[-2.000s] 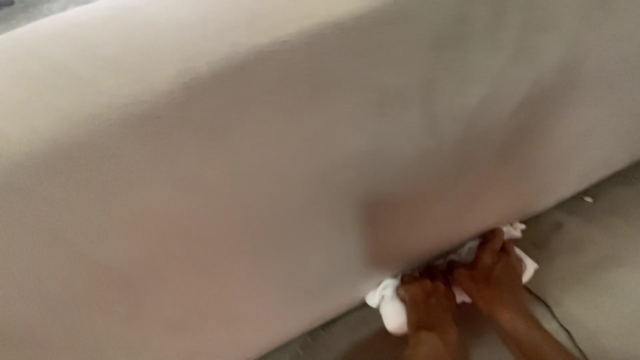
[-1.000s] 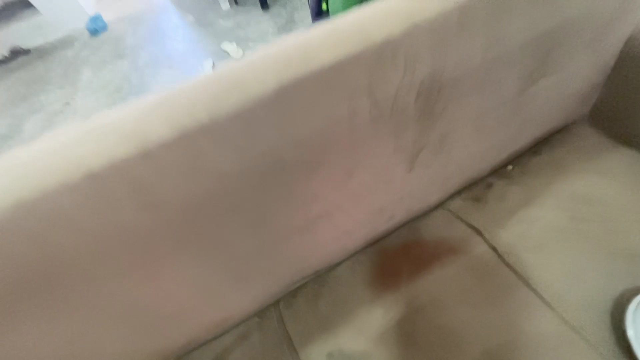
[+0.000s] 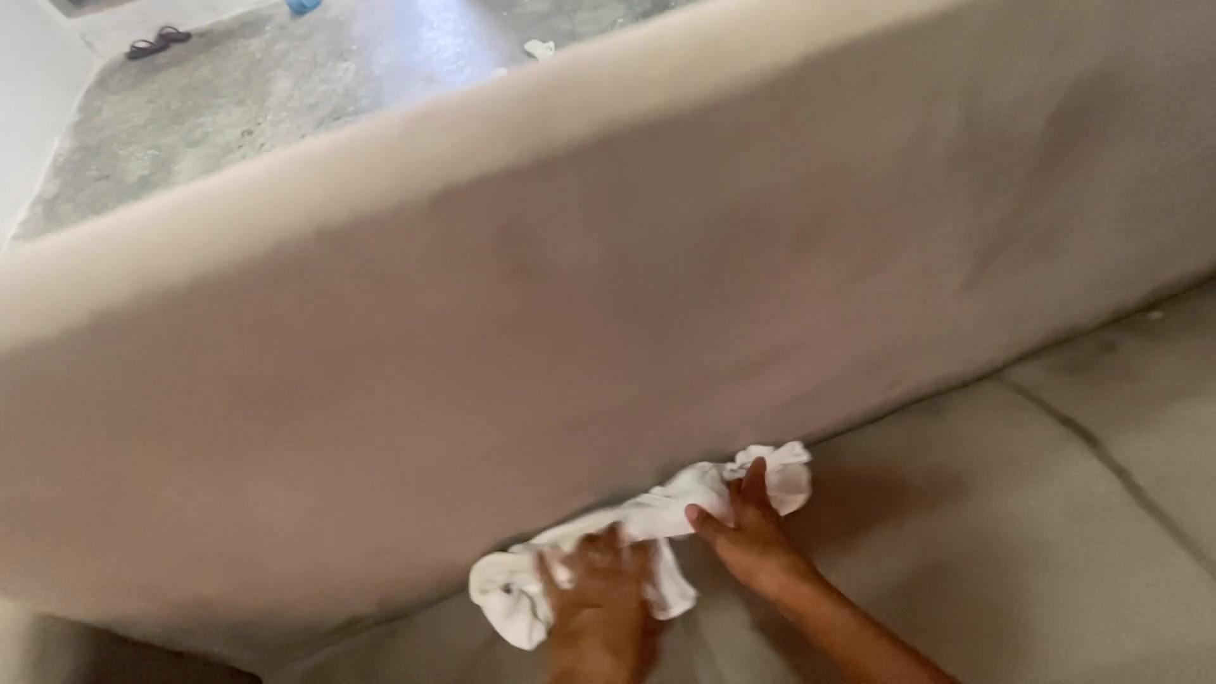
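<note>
A crumpled white cloth [image 3: 670,508] lies along the crease where the beige upholstered sofa backrest [image 3: 532,351] meets the seat [image 3: 912,570]. My left hand [image 3: 598,594] presses on the cloth's near left part, its fingers blurred. Farther right, my right hand [image 3: 760,532] touches the cloth's right part with thumb and a finger spread on it. Whether the fingers of either hand close around the fabric cannot be told. Darker patches show on the seat to the right of the hands and on the upper right of the backrest.
A dark seam [image 3: 1102,442] crosses the seat at the right. Beyond the backrest's top edge is a grey floor [image 3: 237,123] with dark sandals [image 3: 157,43], a blue item [image 3: 303,6] and a small white piece [image 3: 539,48]. The sofa's arm [image 3: 104,655] is at the lower left.
One second ago neither the hands nor the cloth was in view; now both hands are on the cloth at the crease. The view has shifted.
</note>
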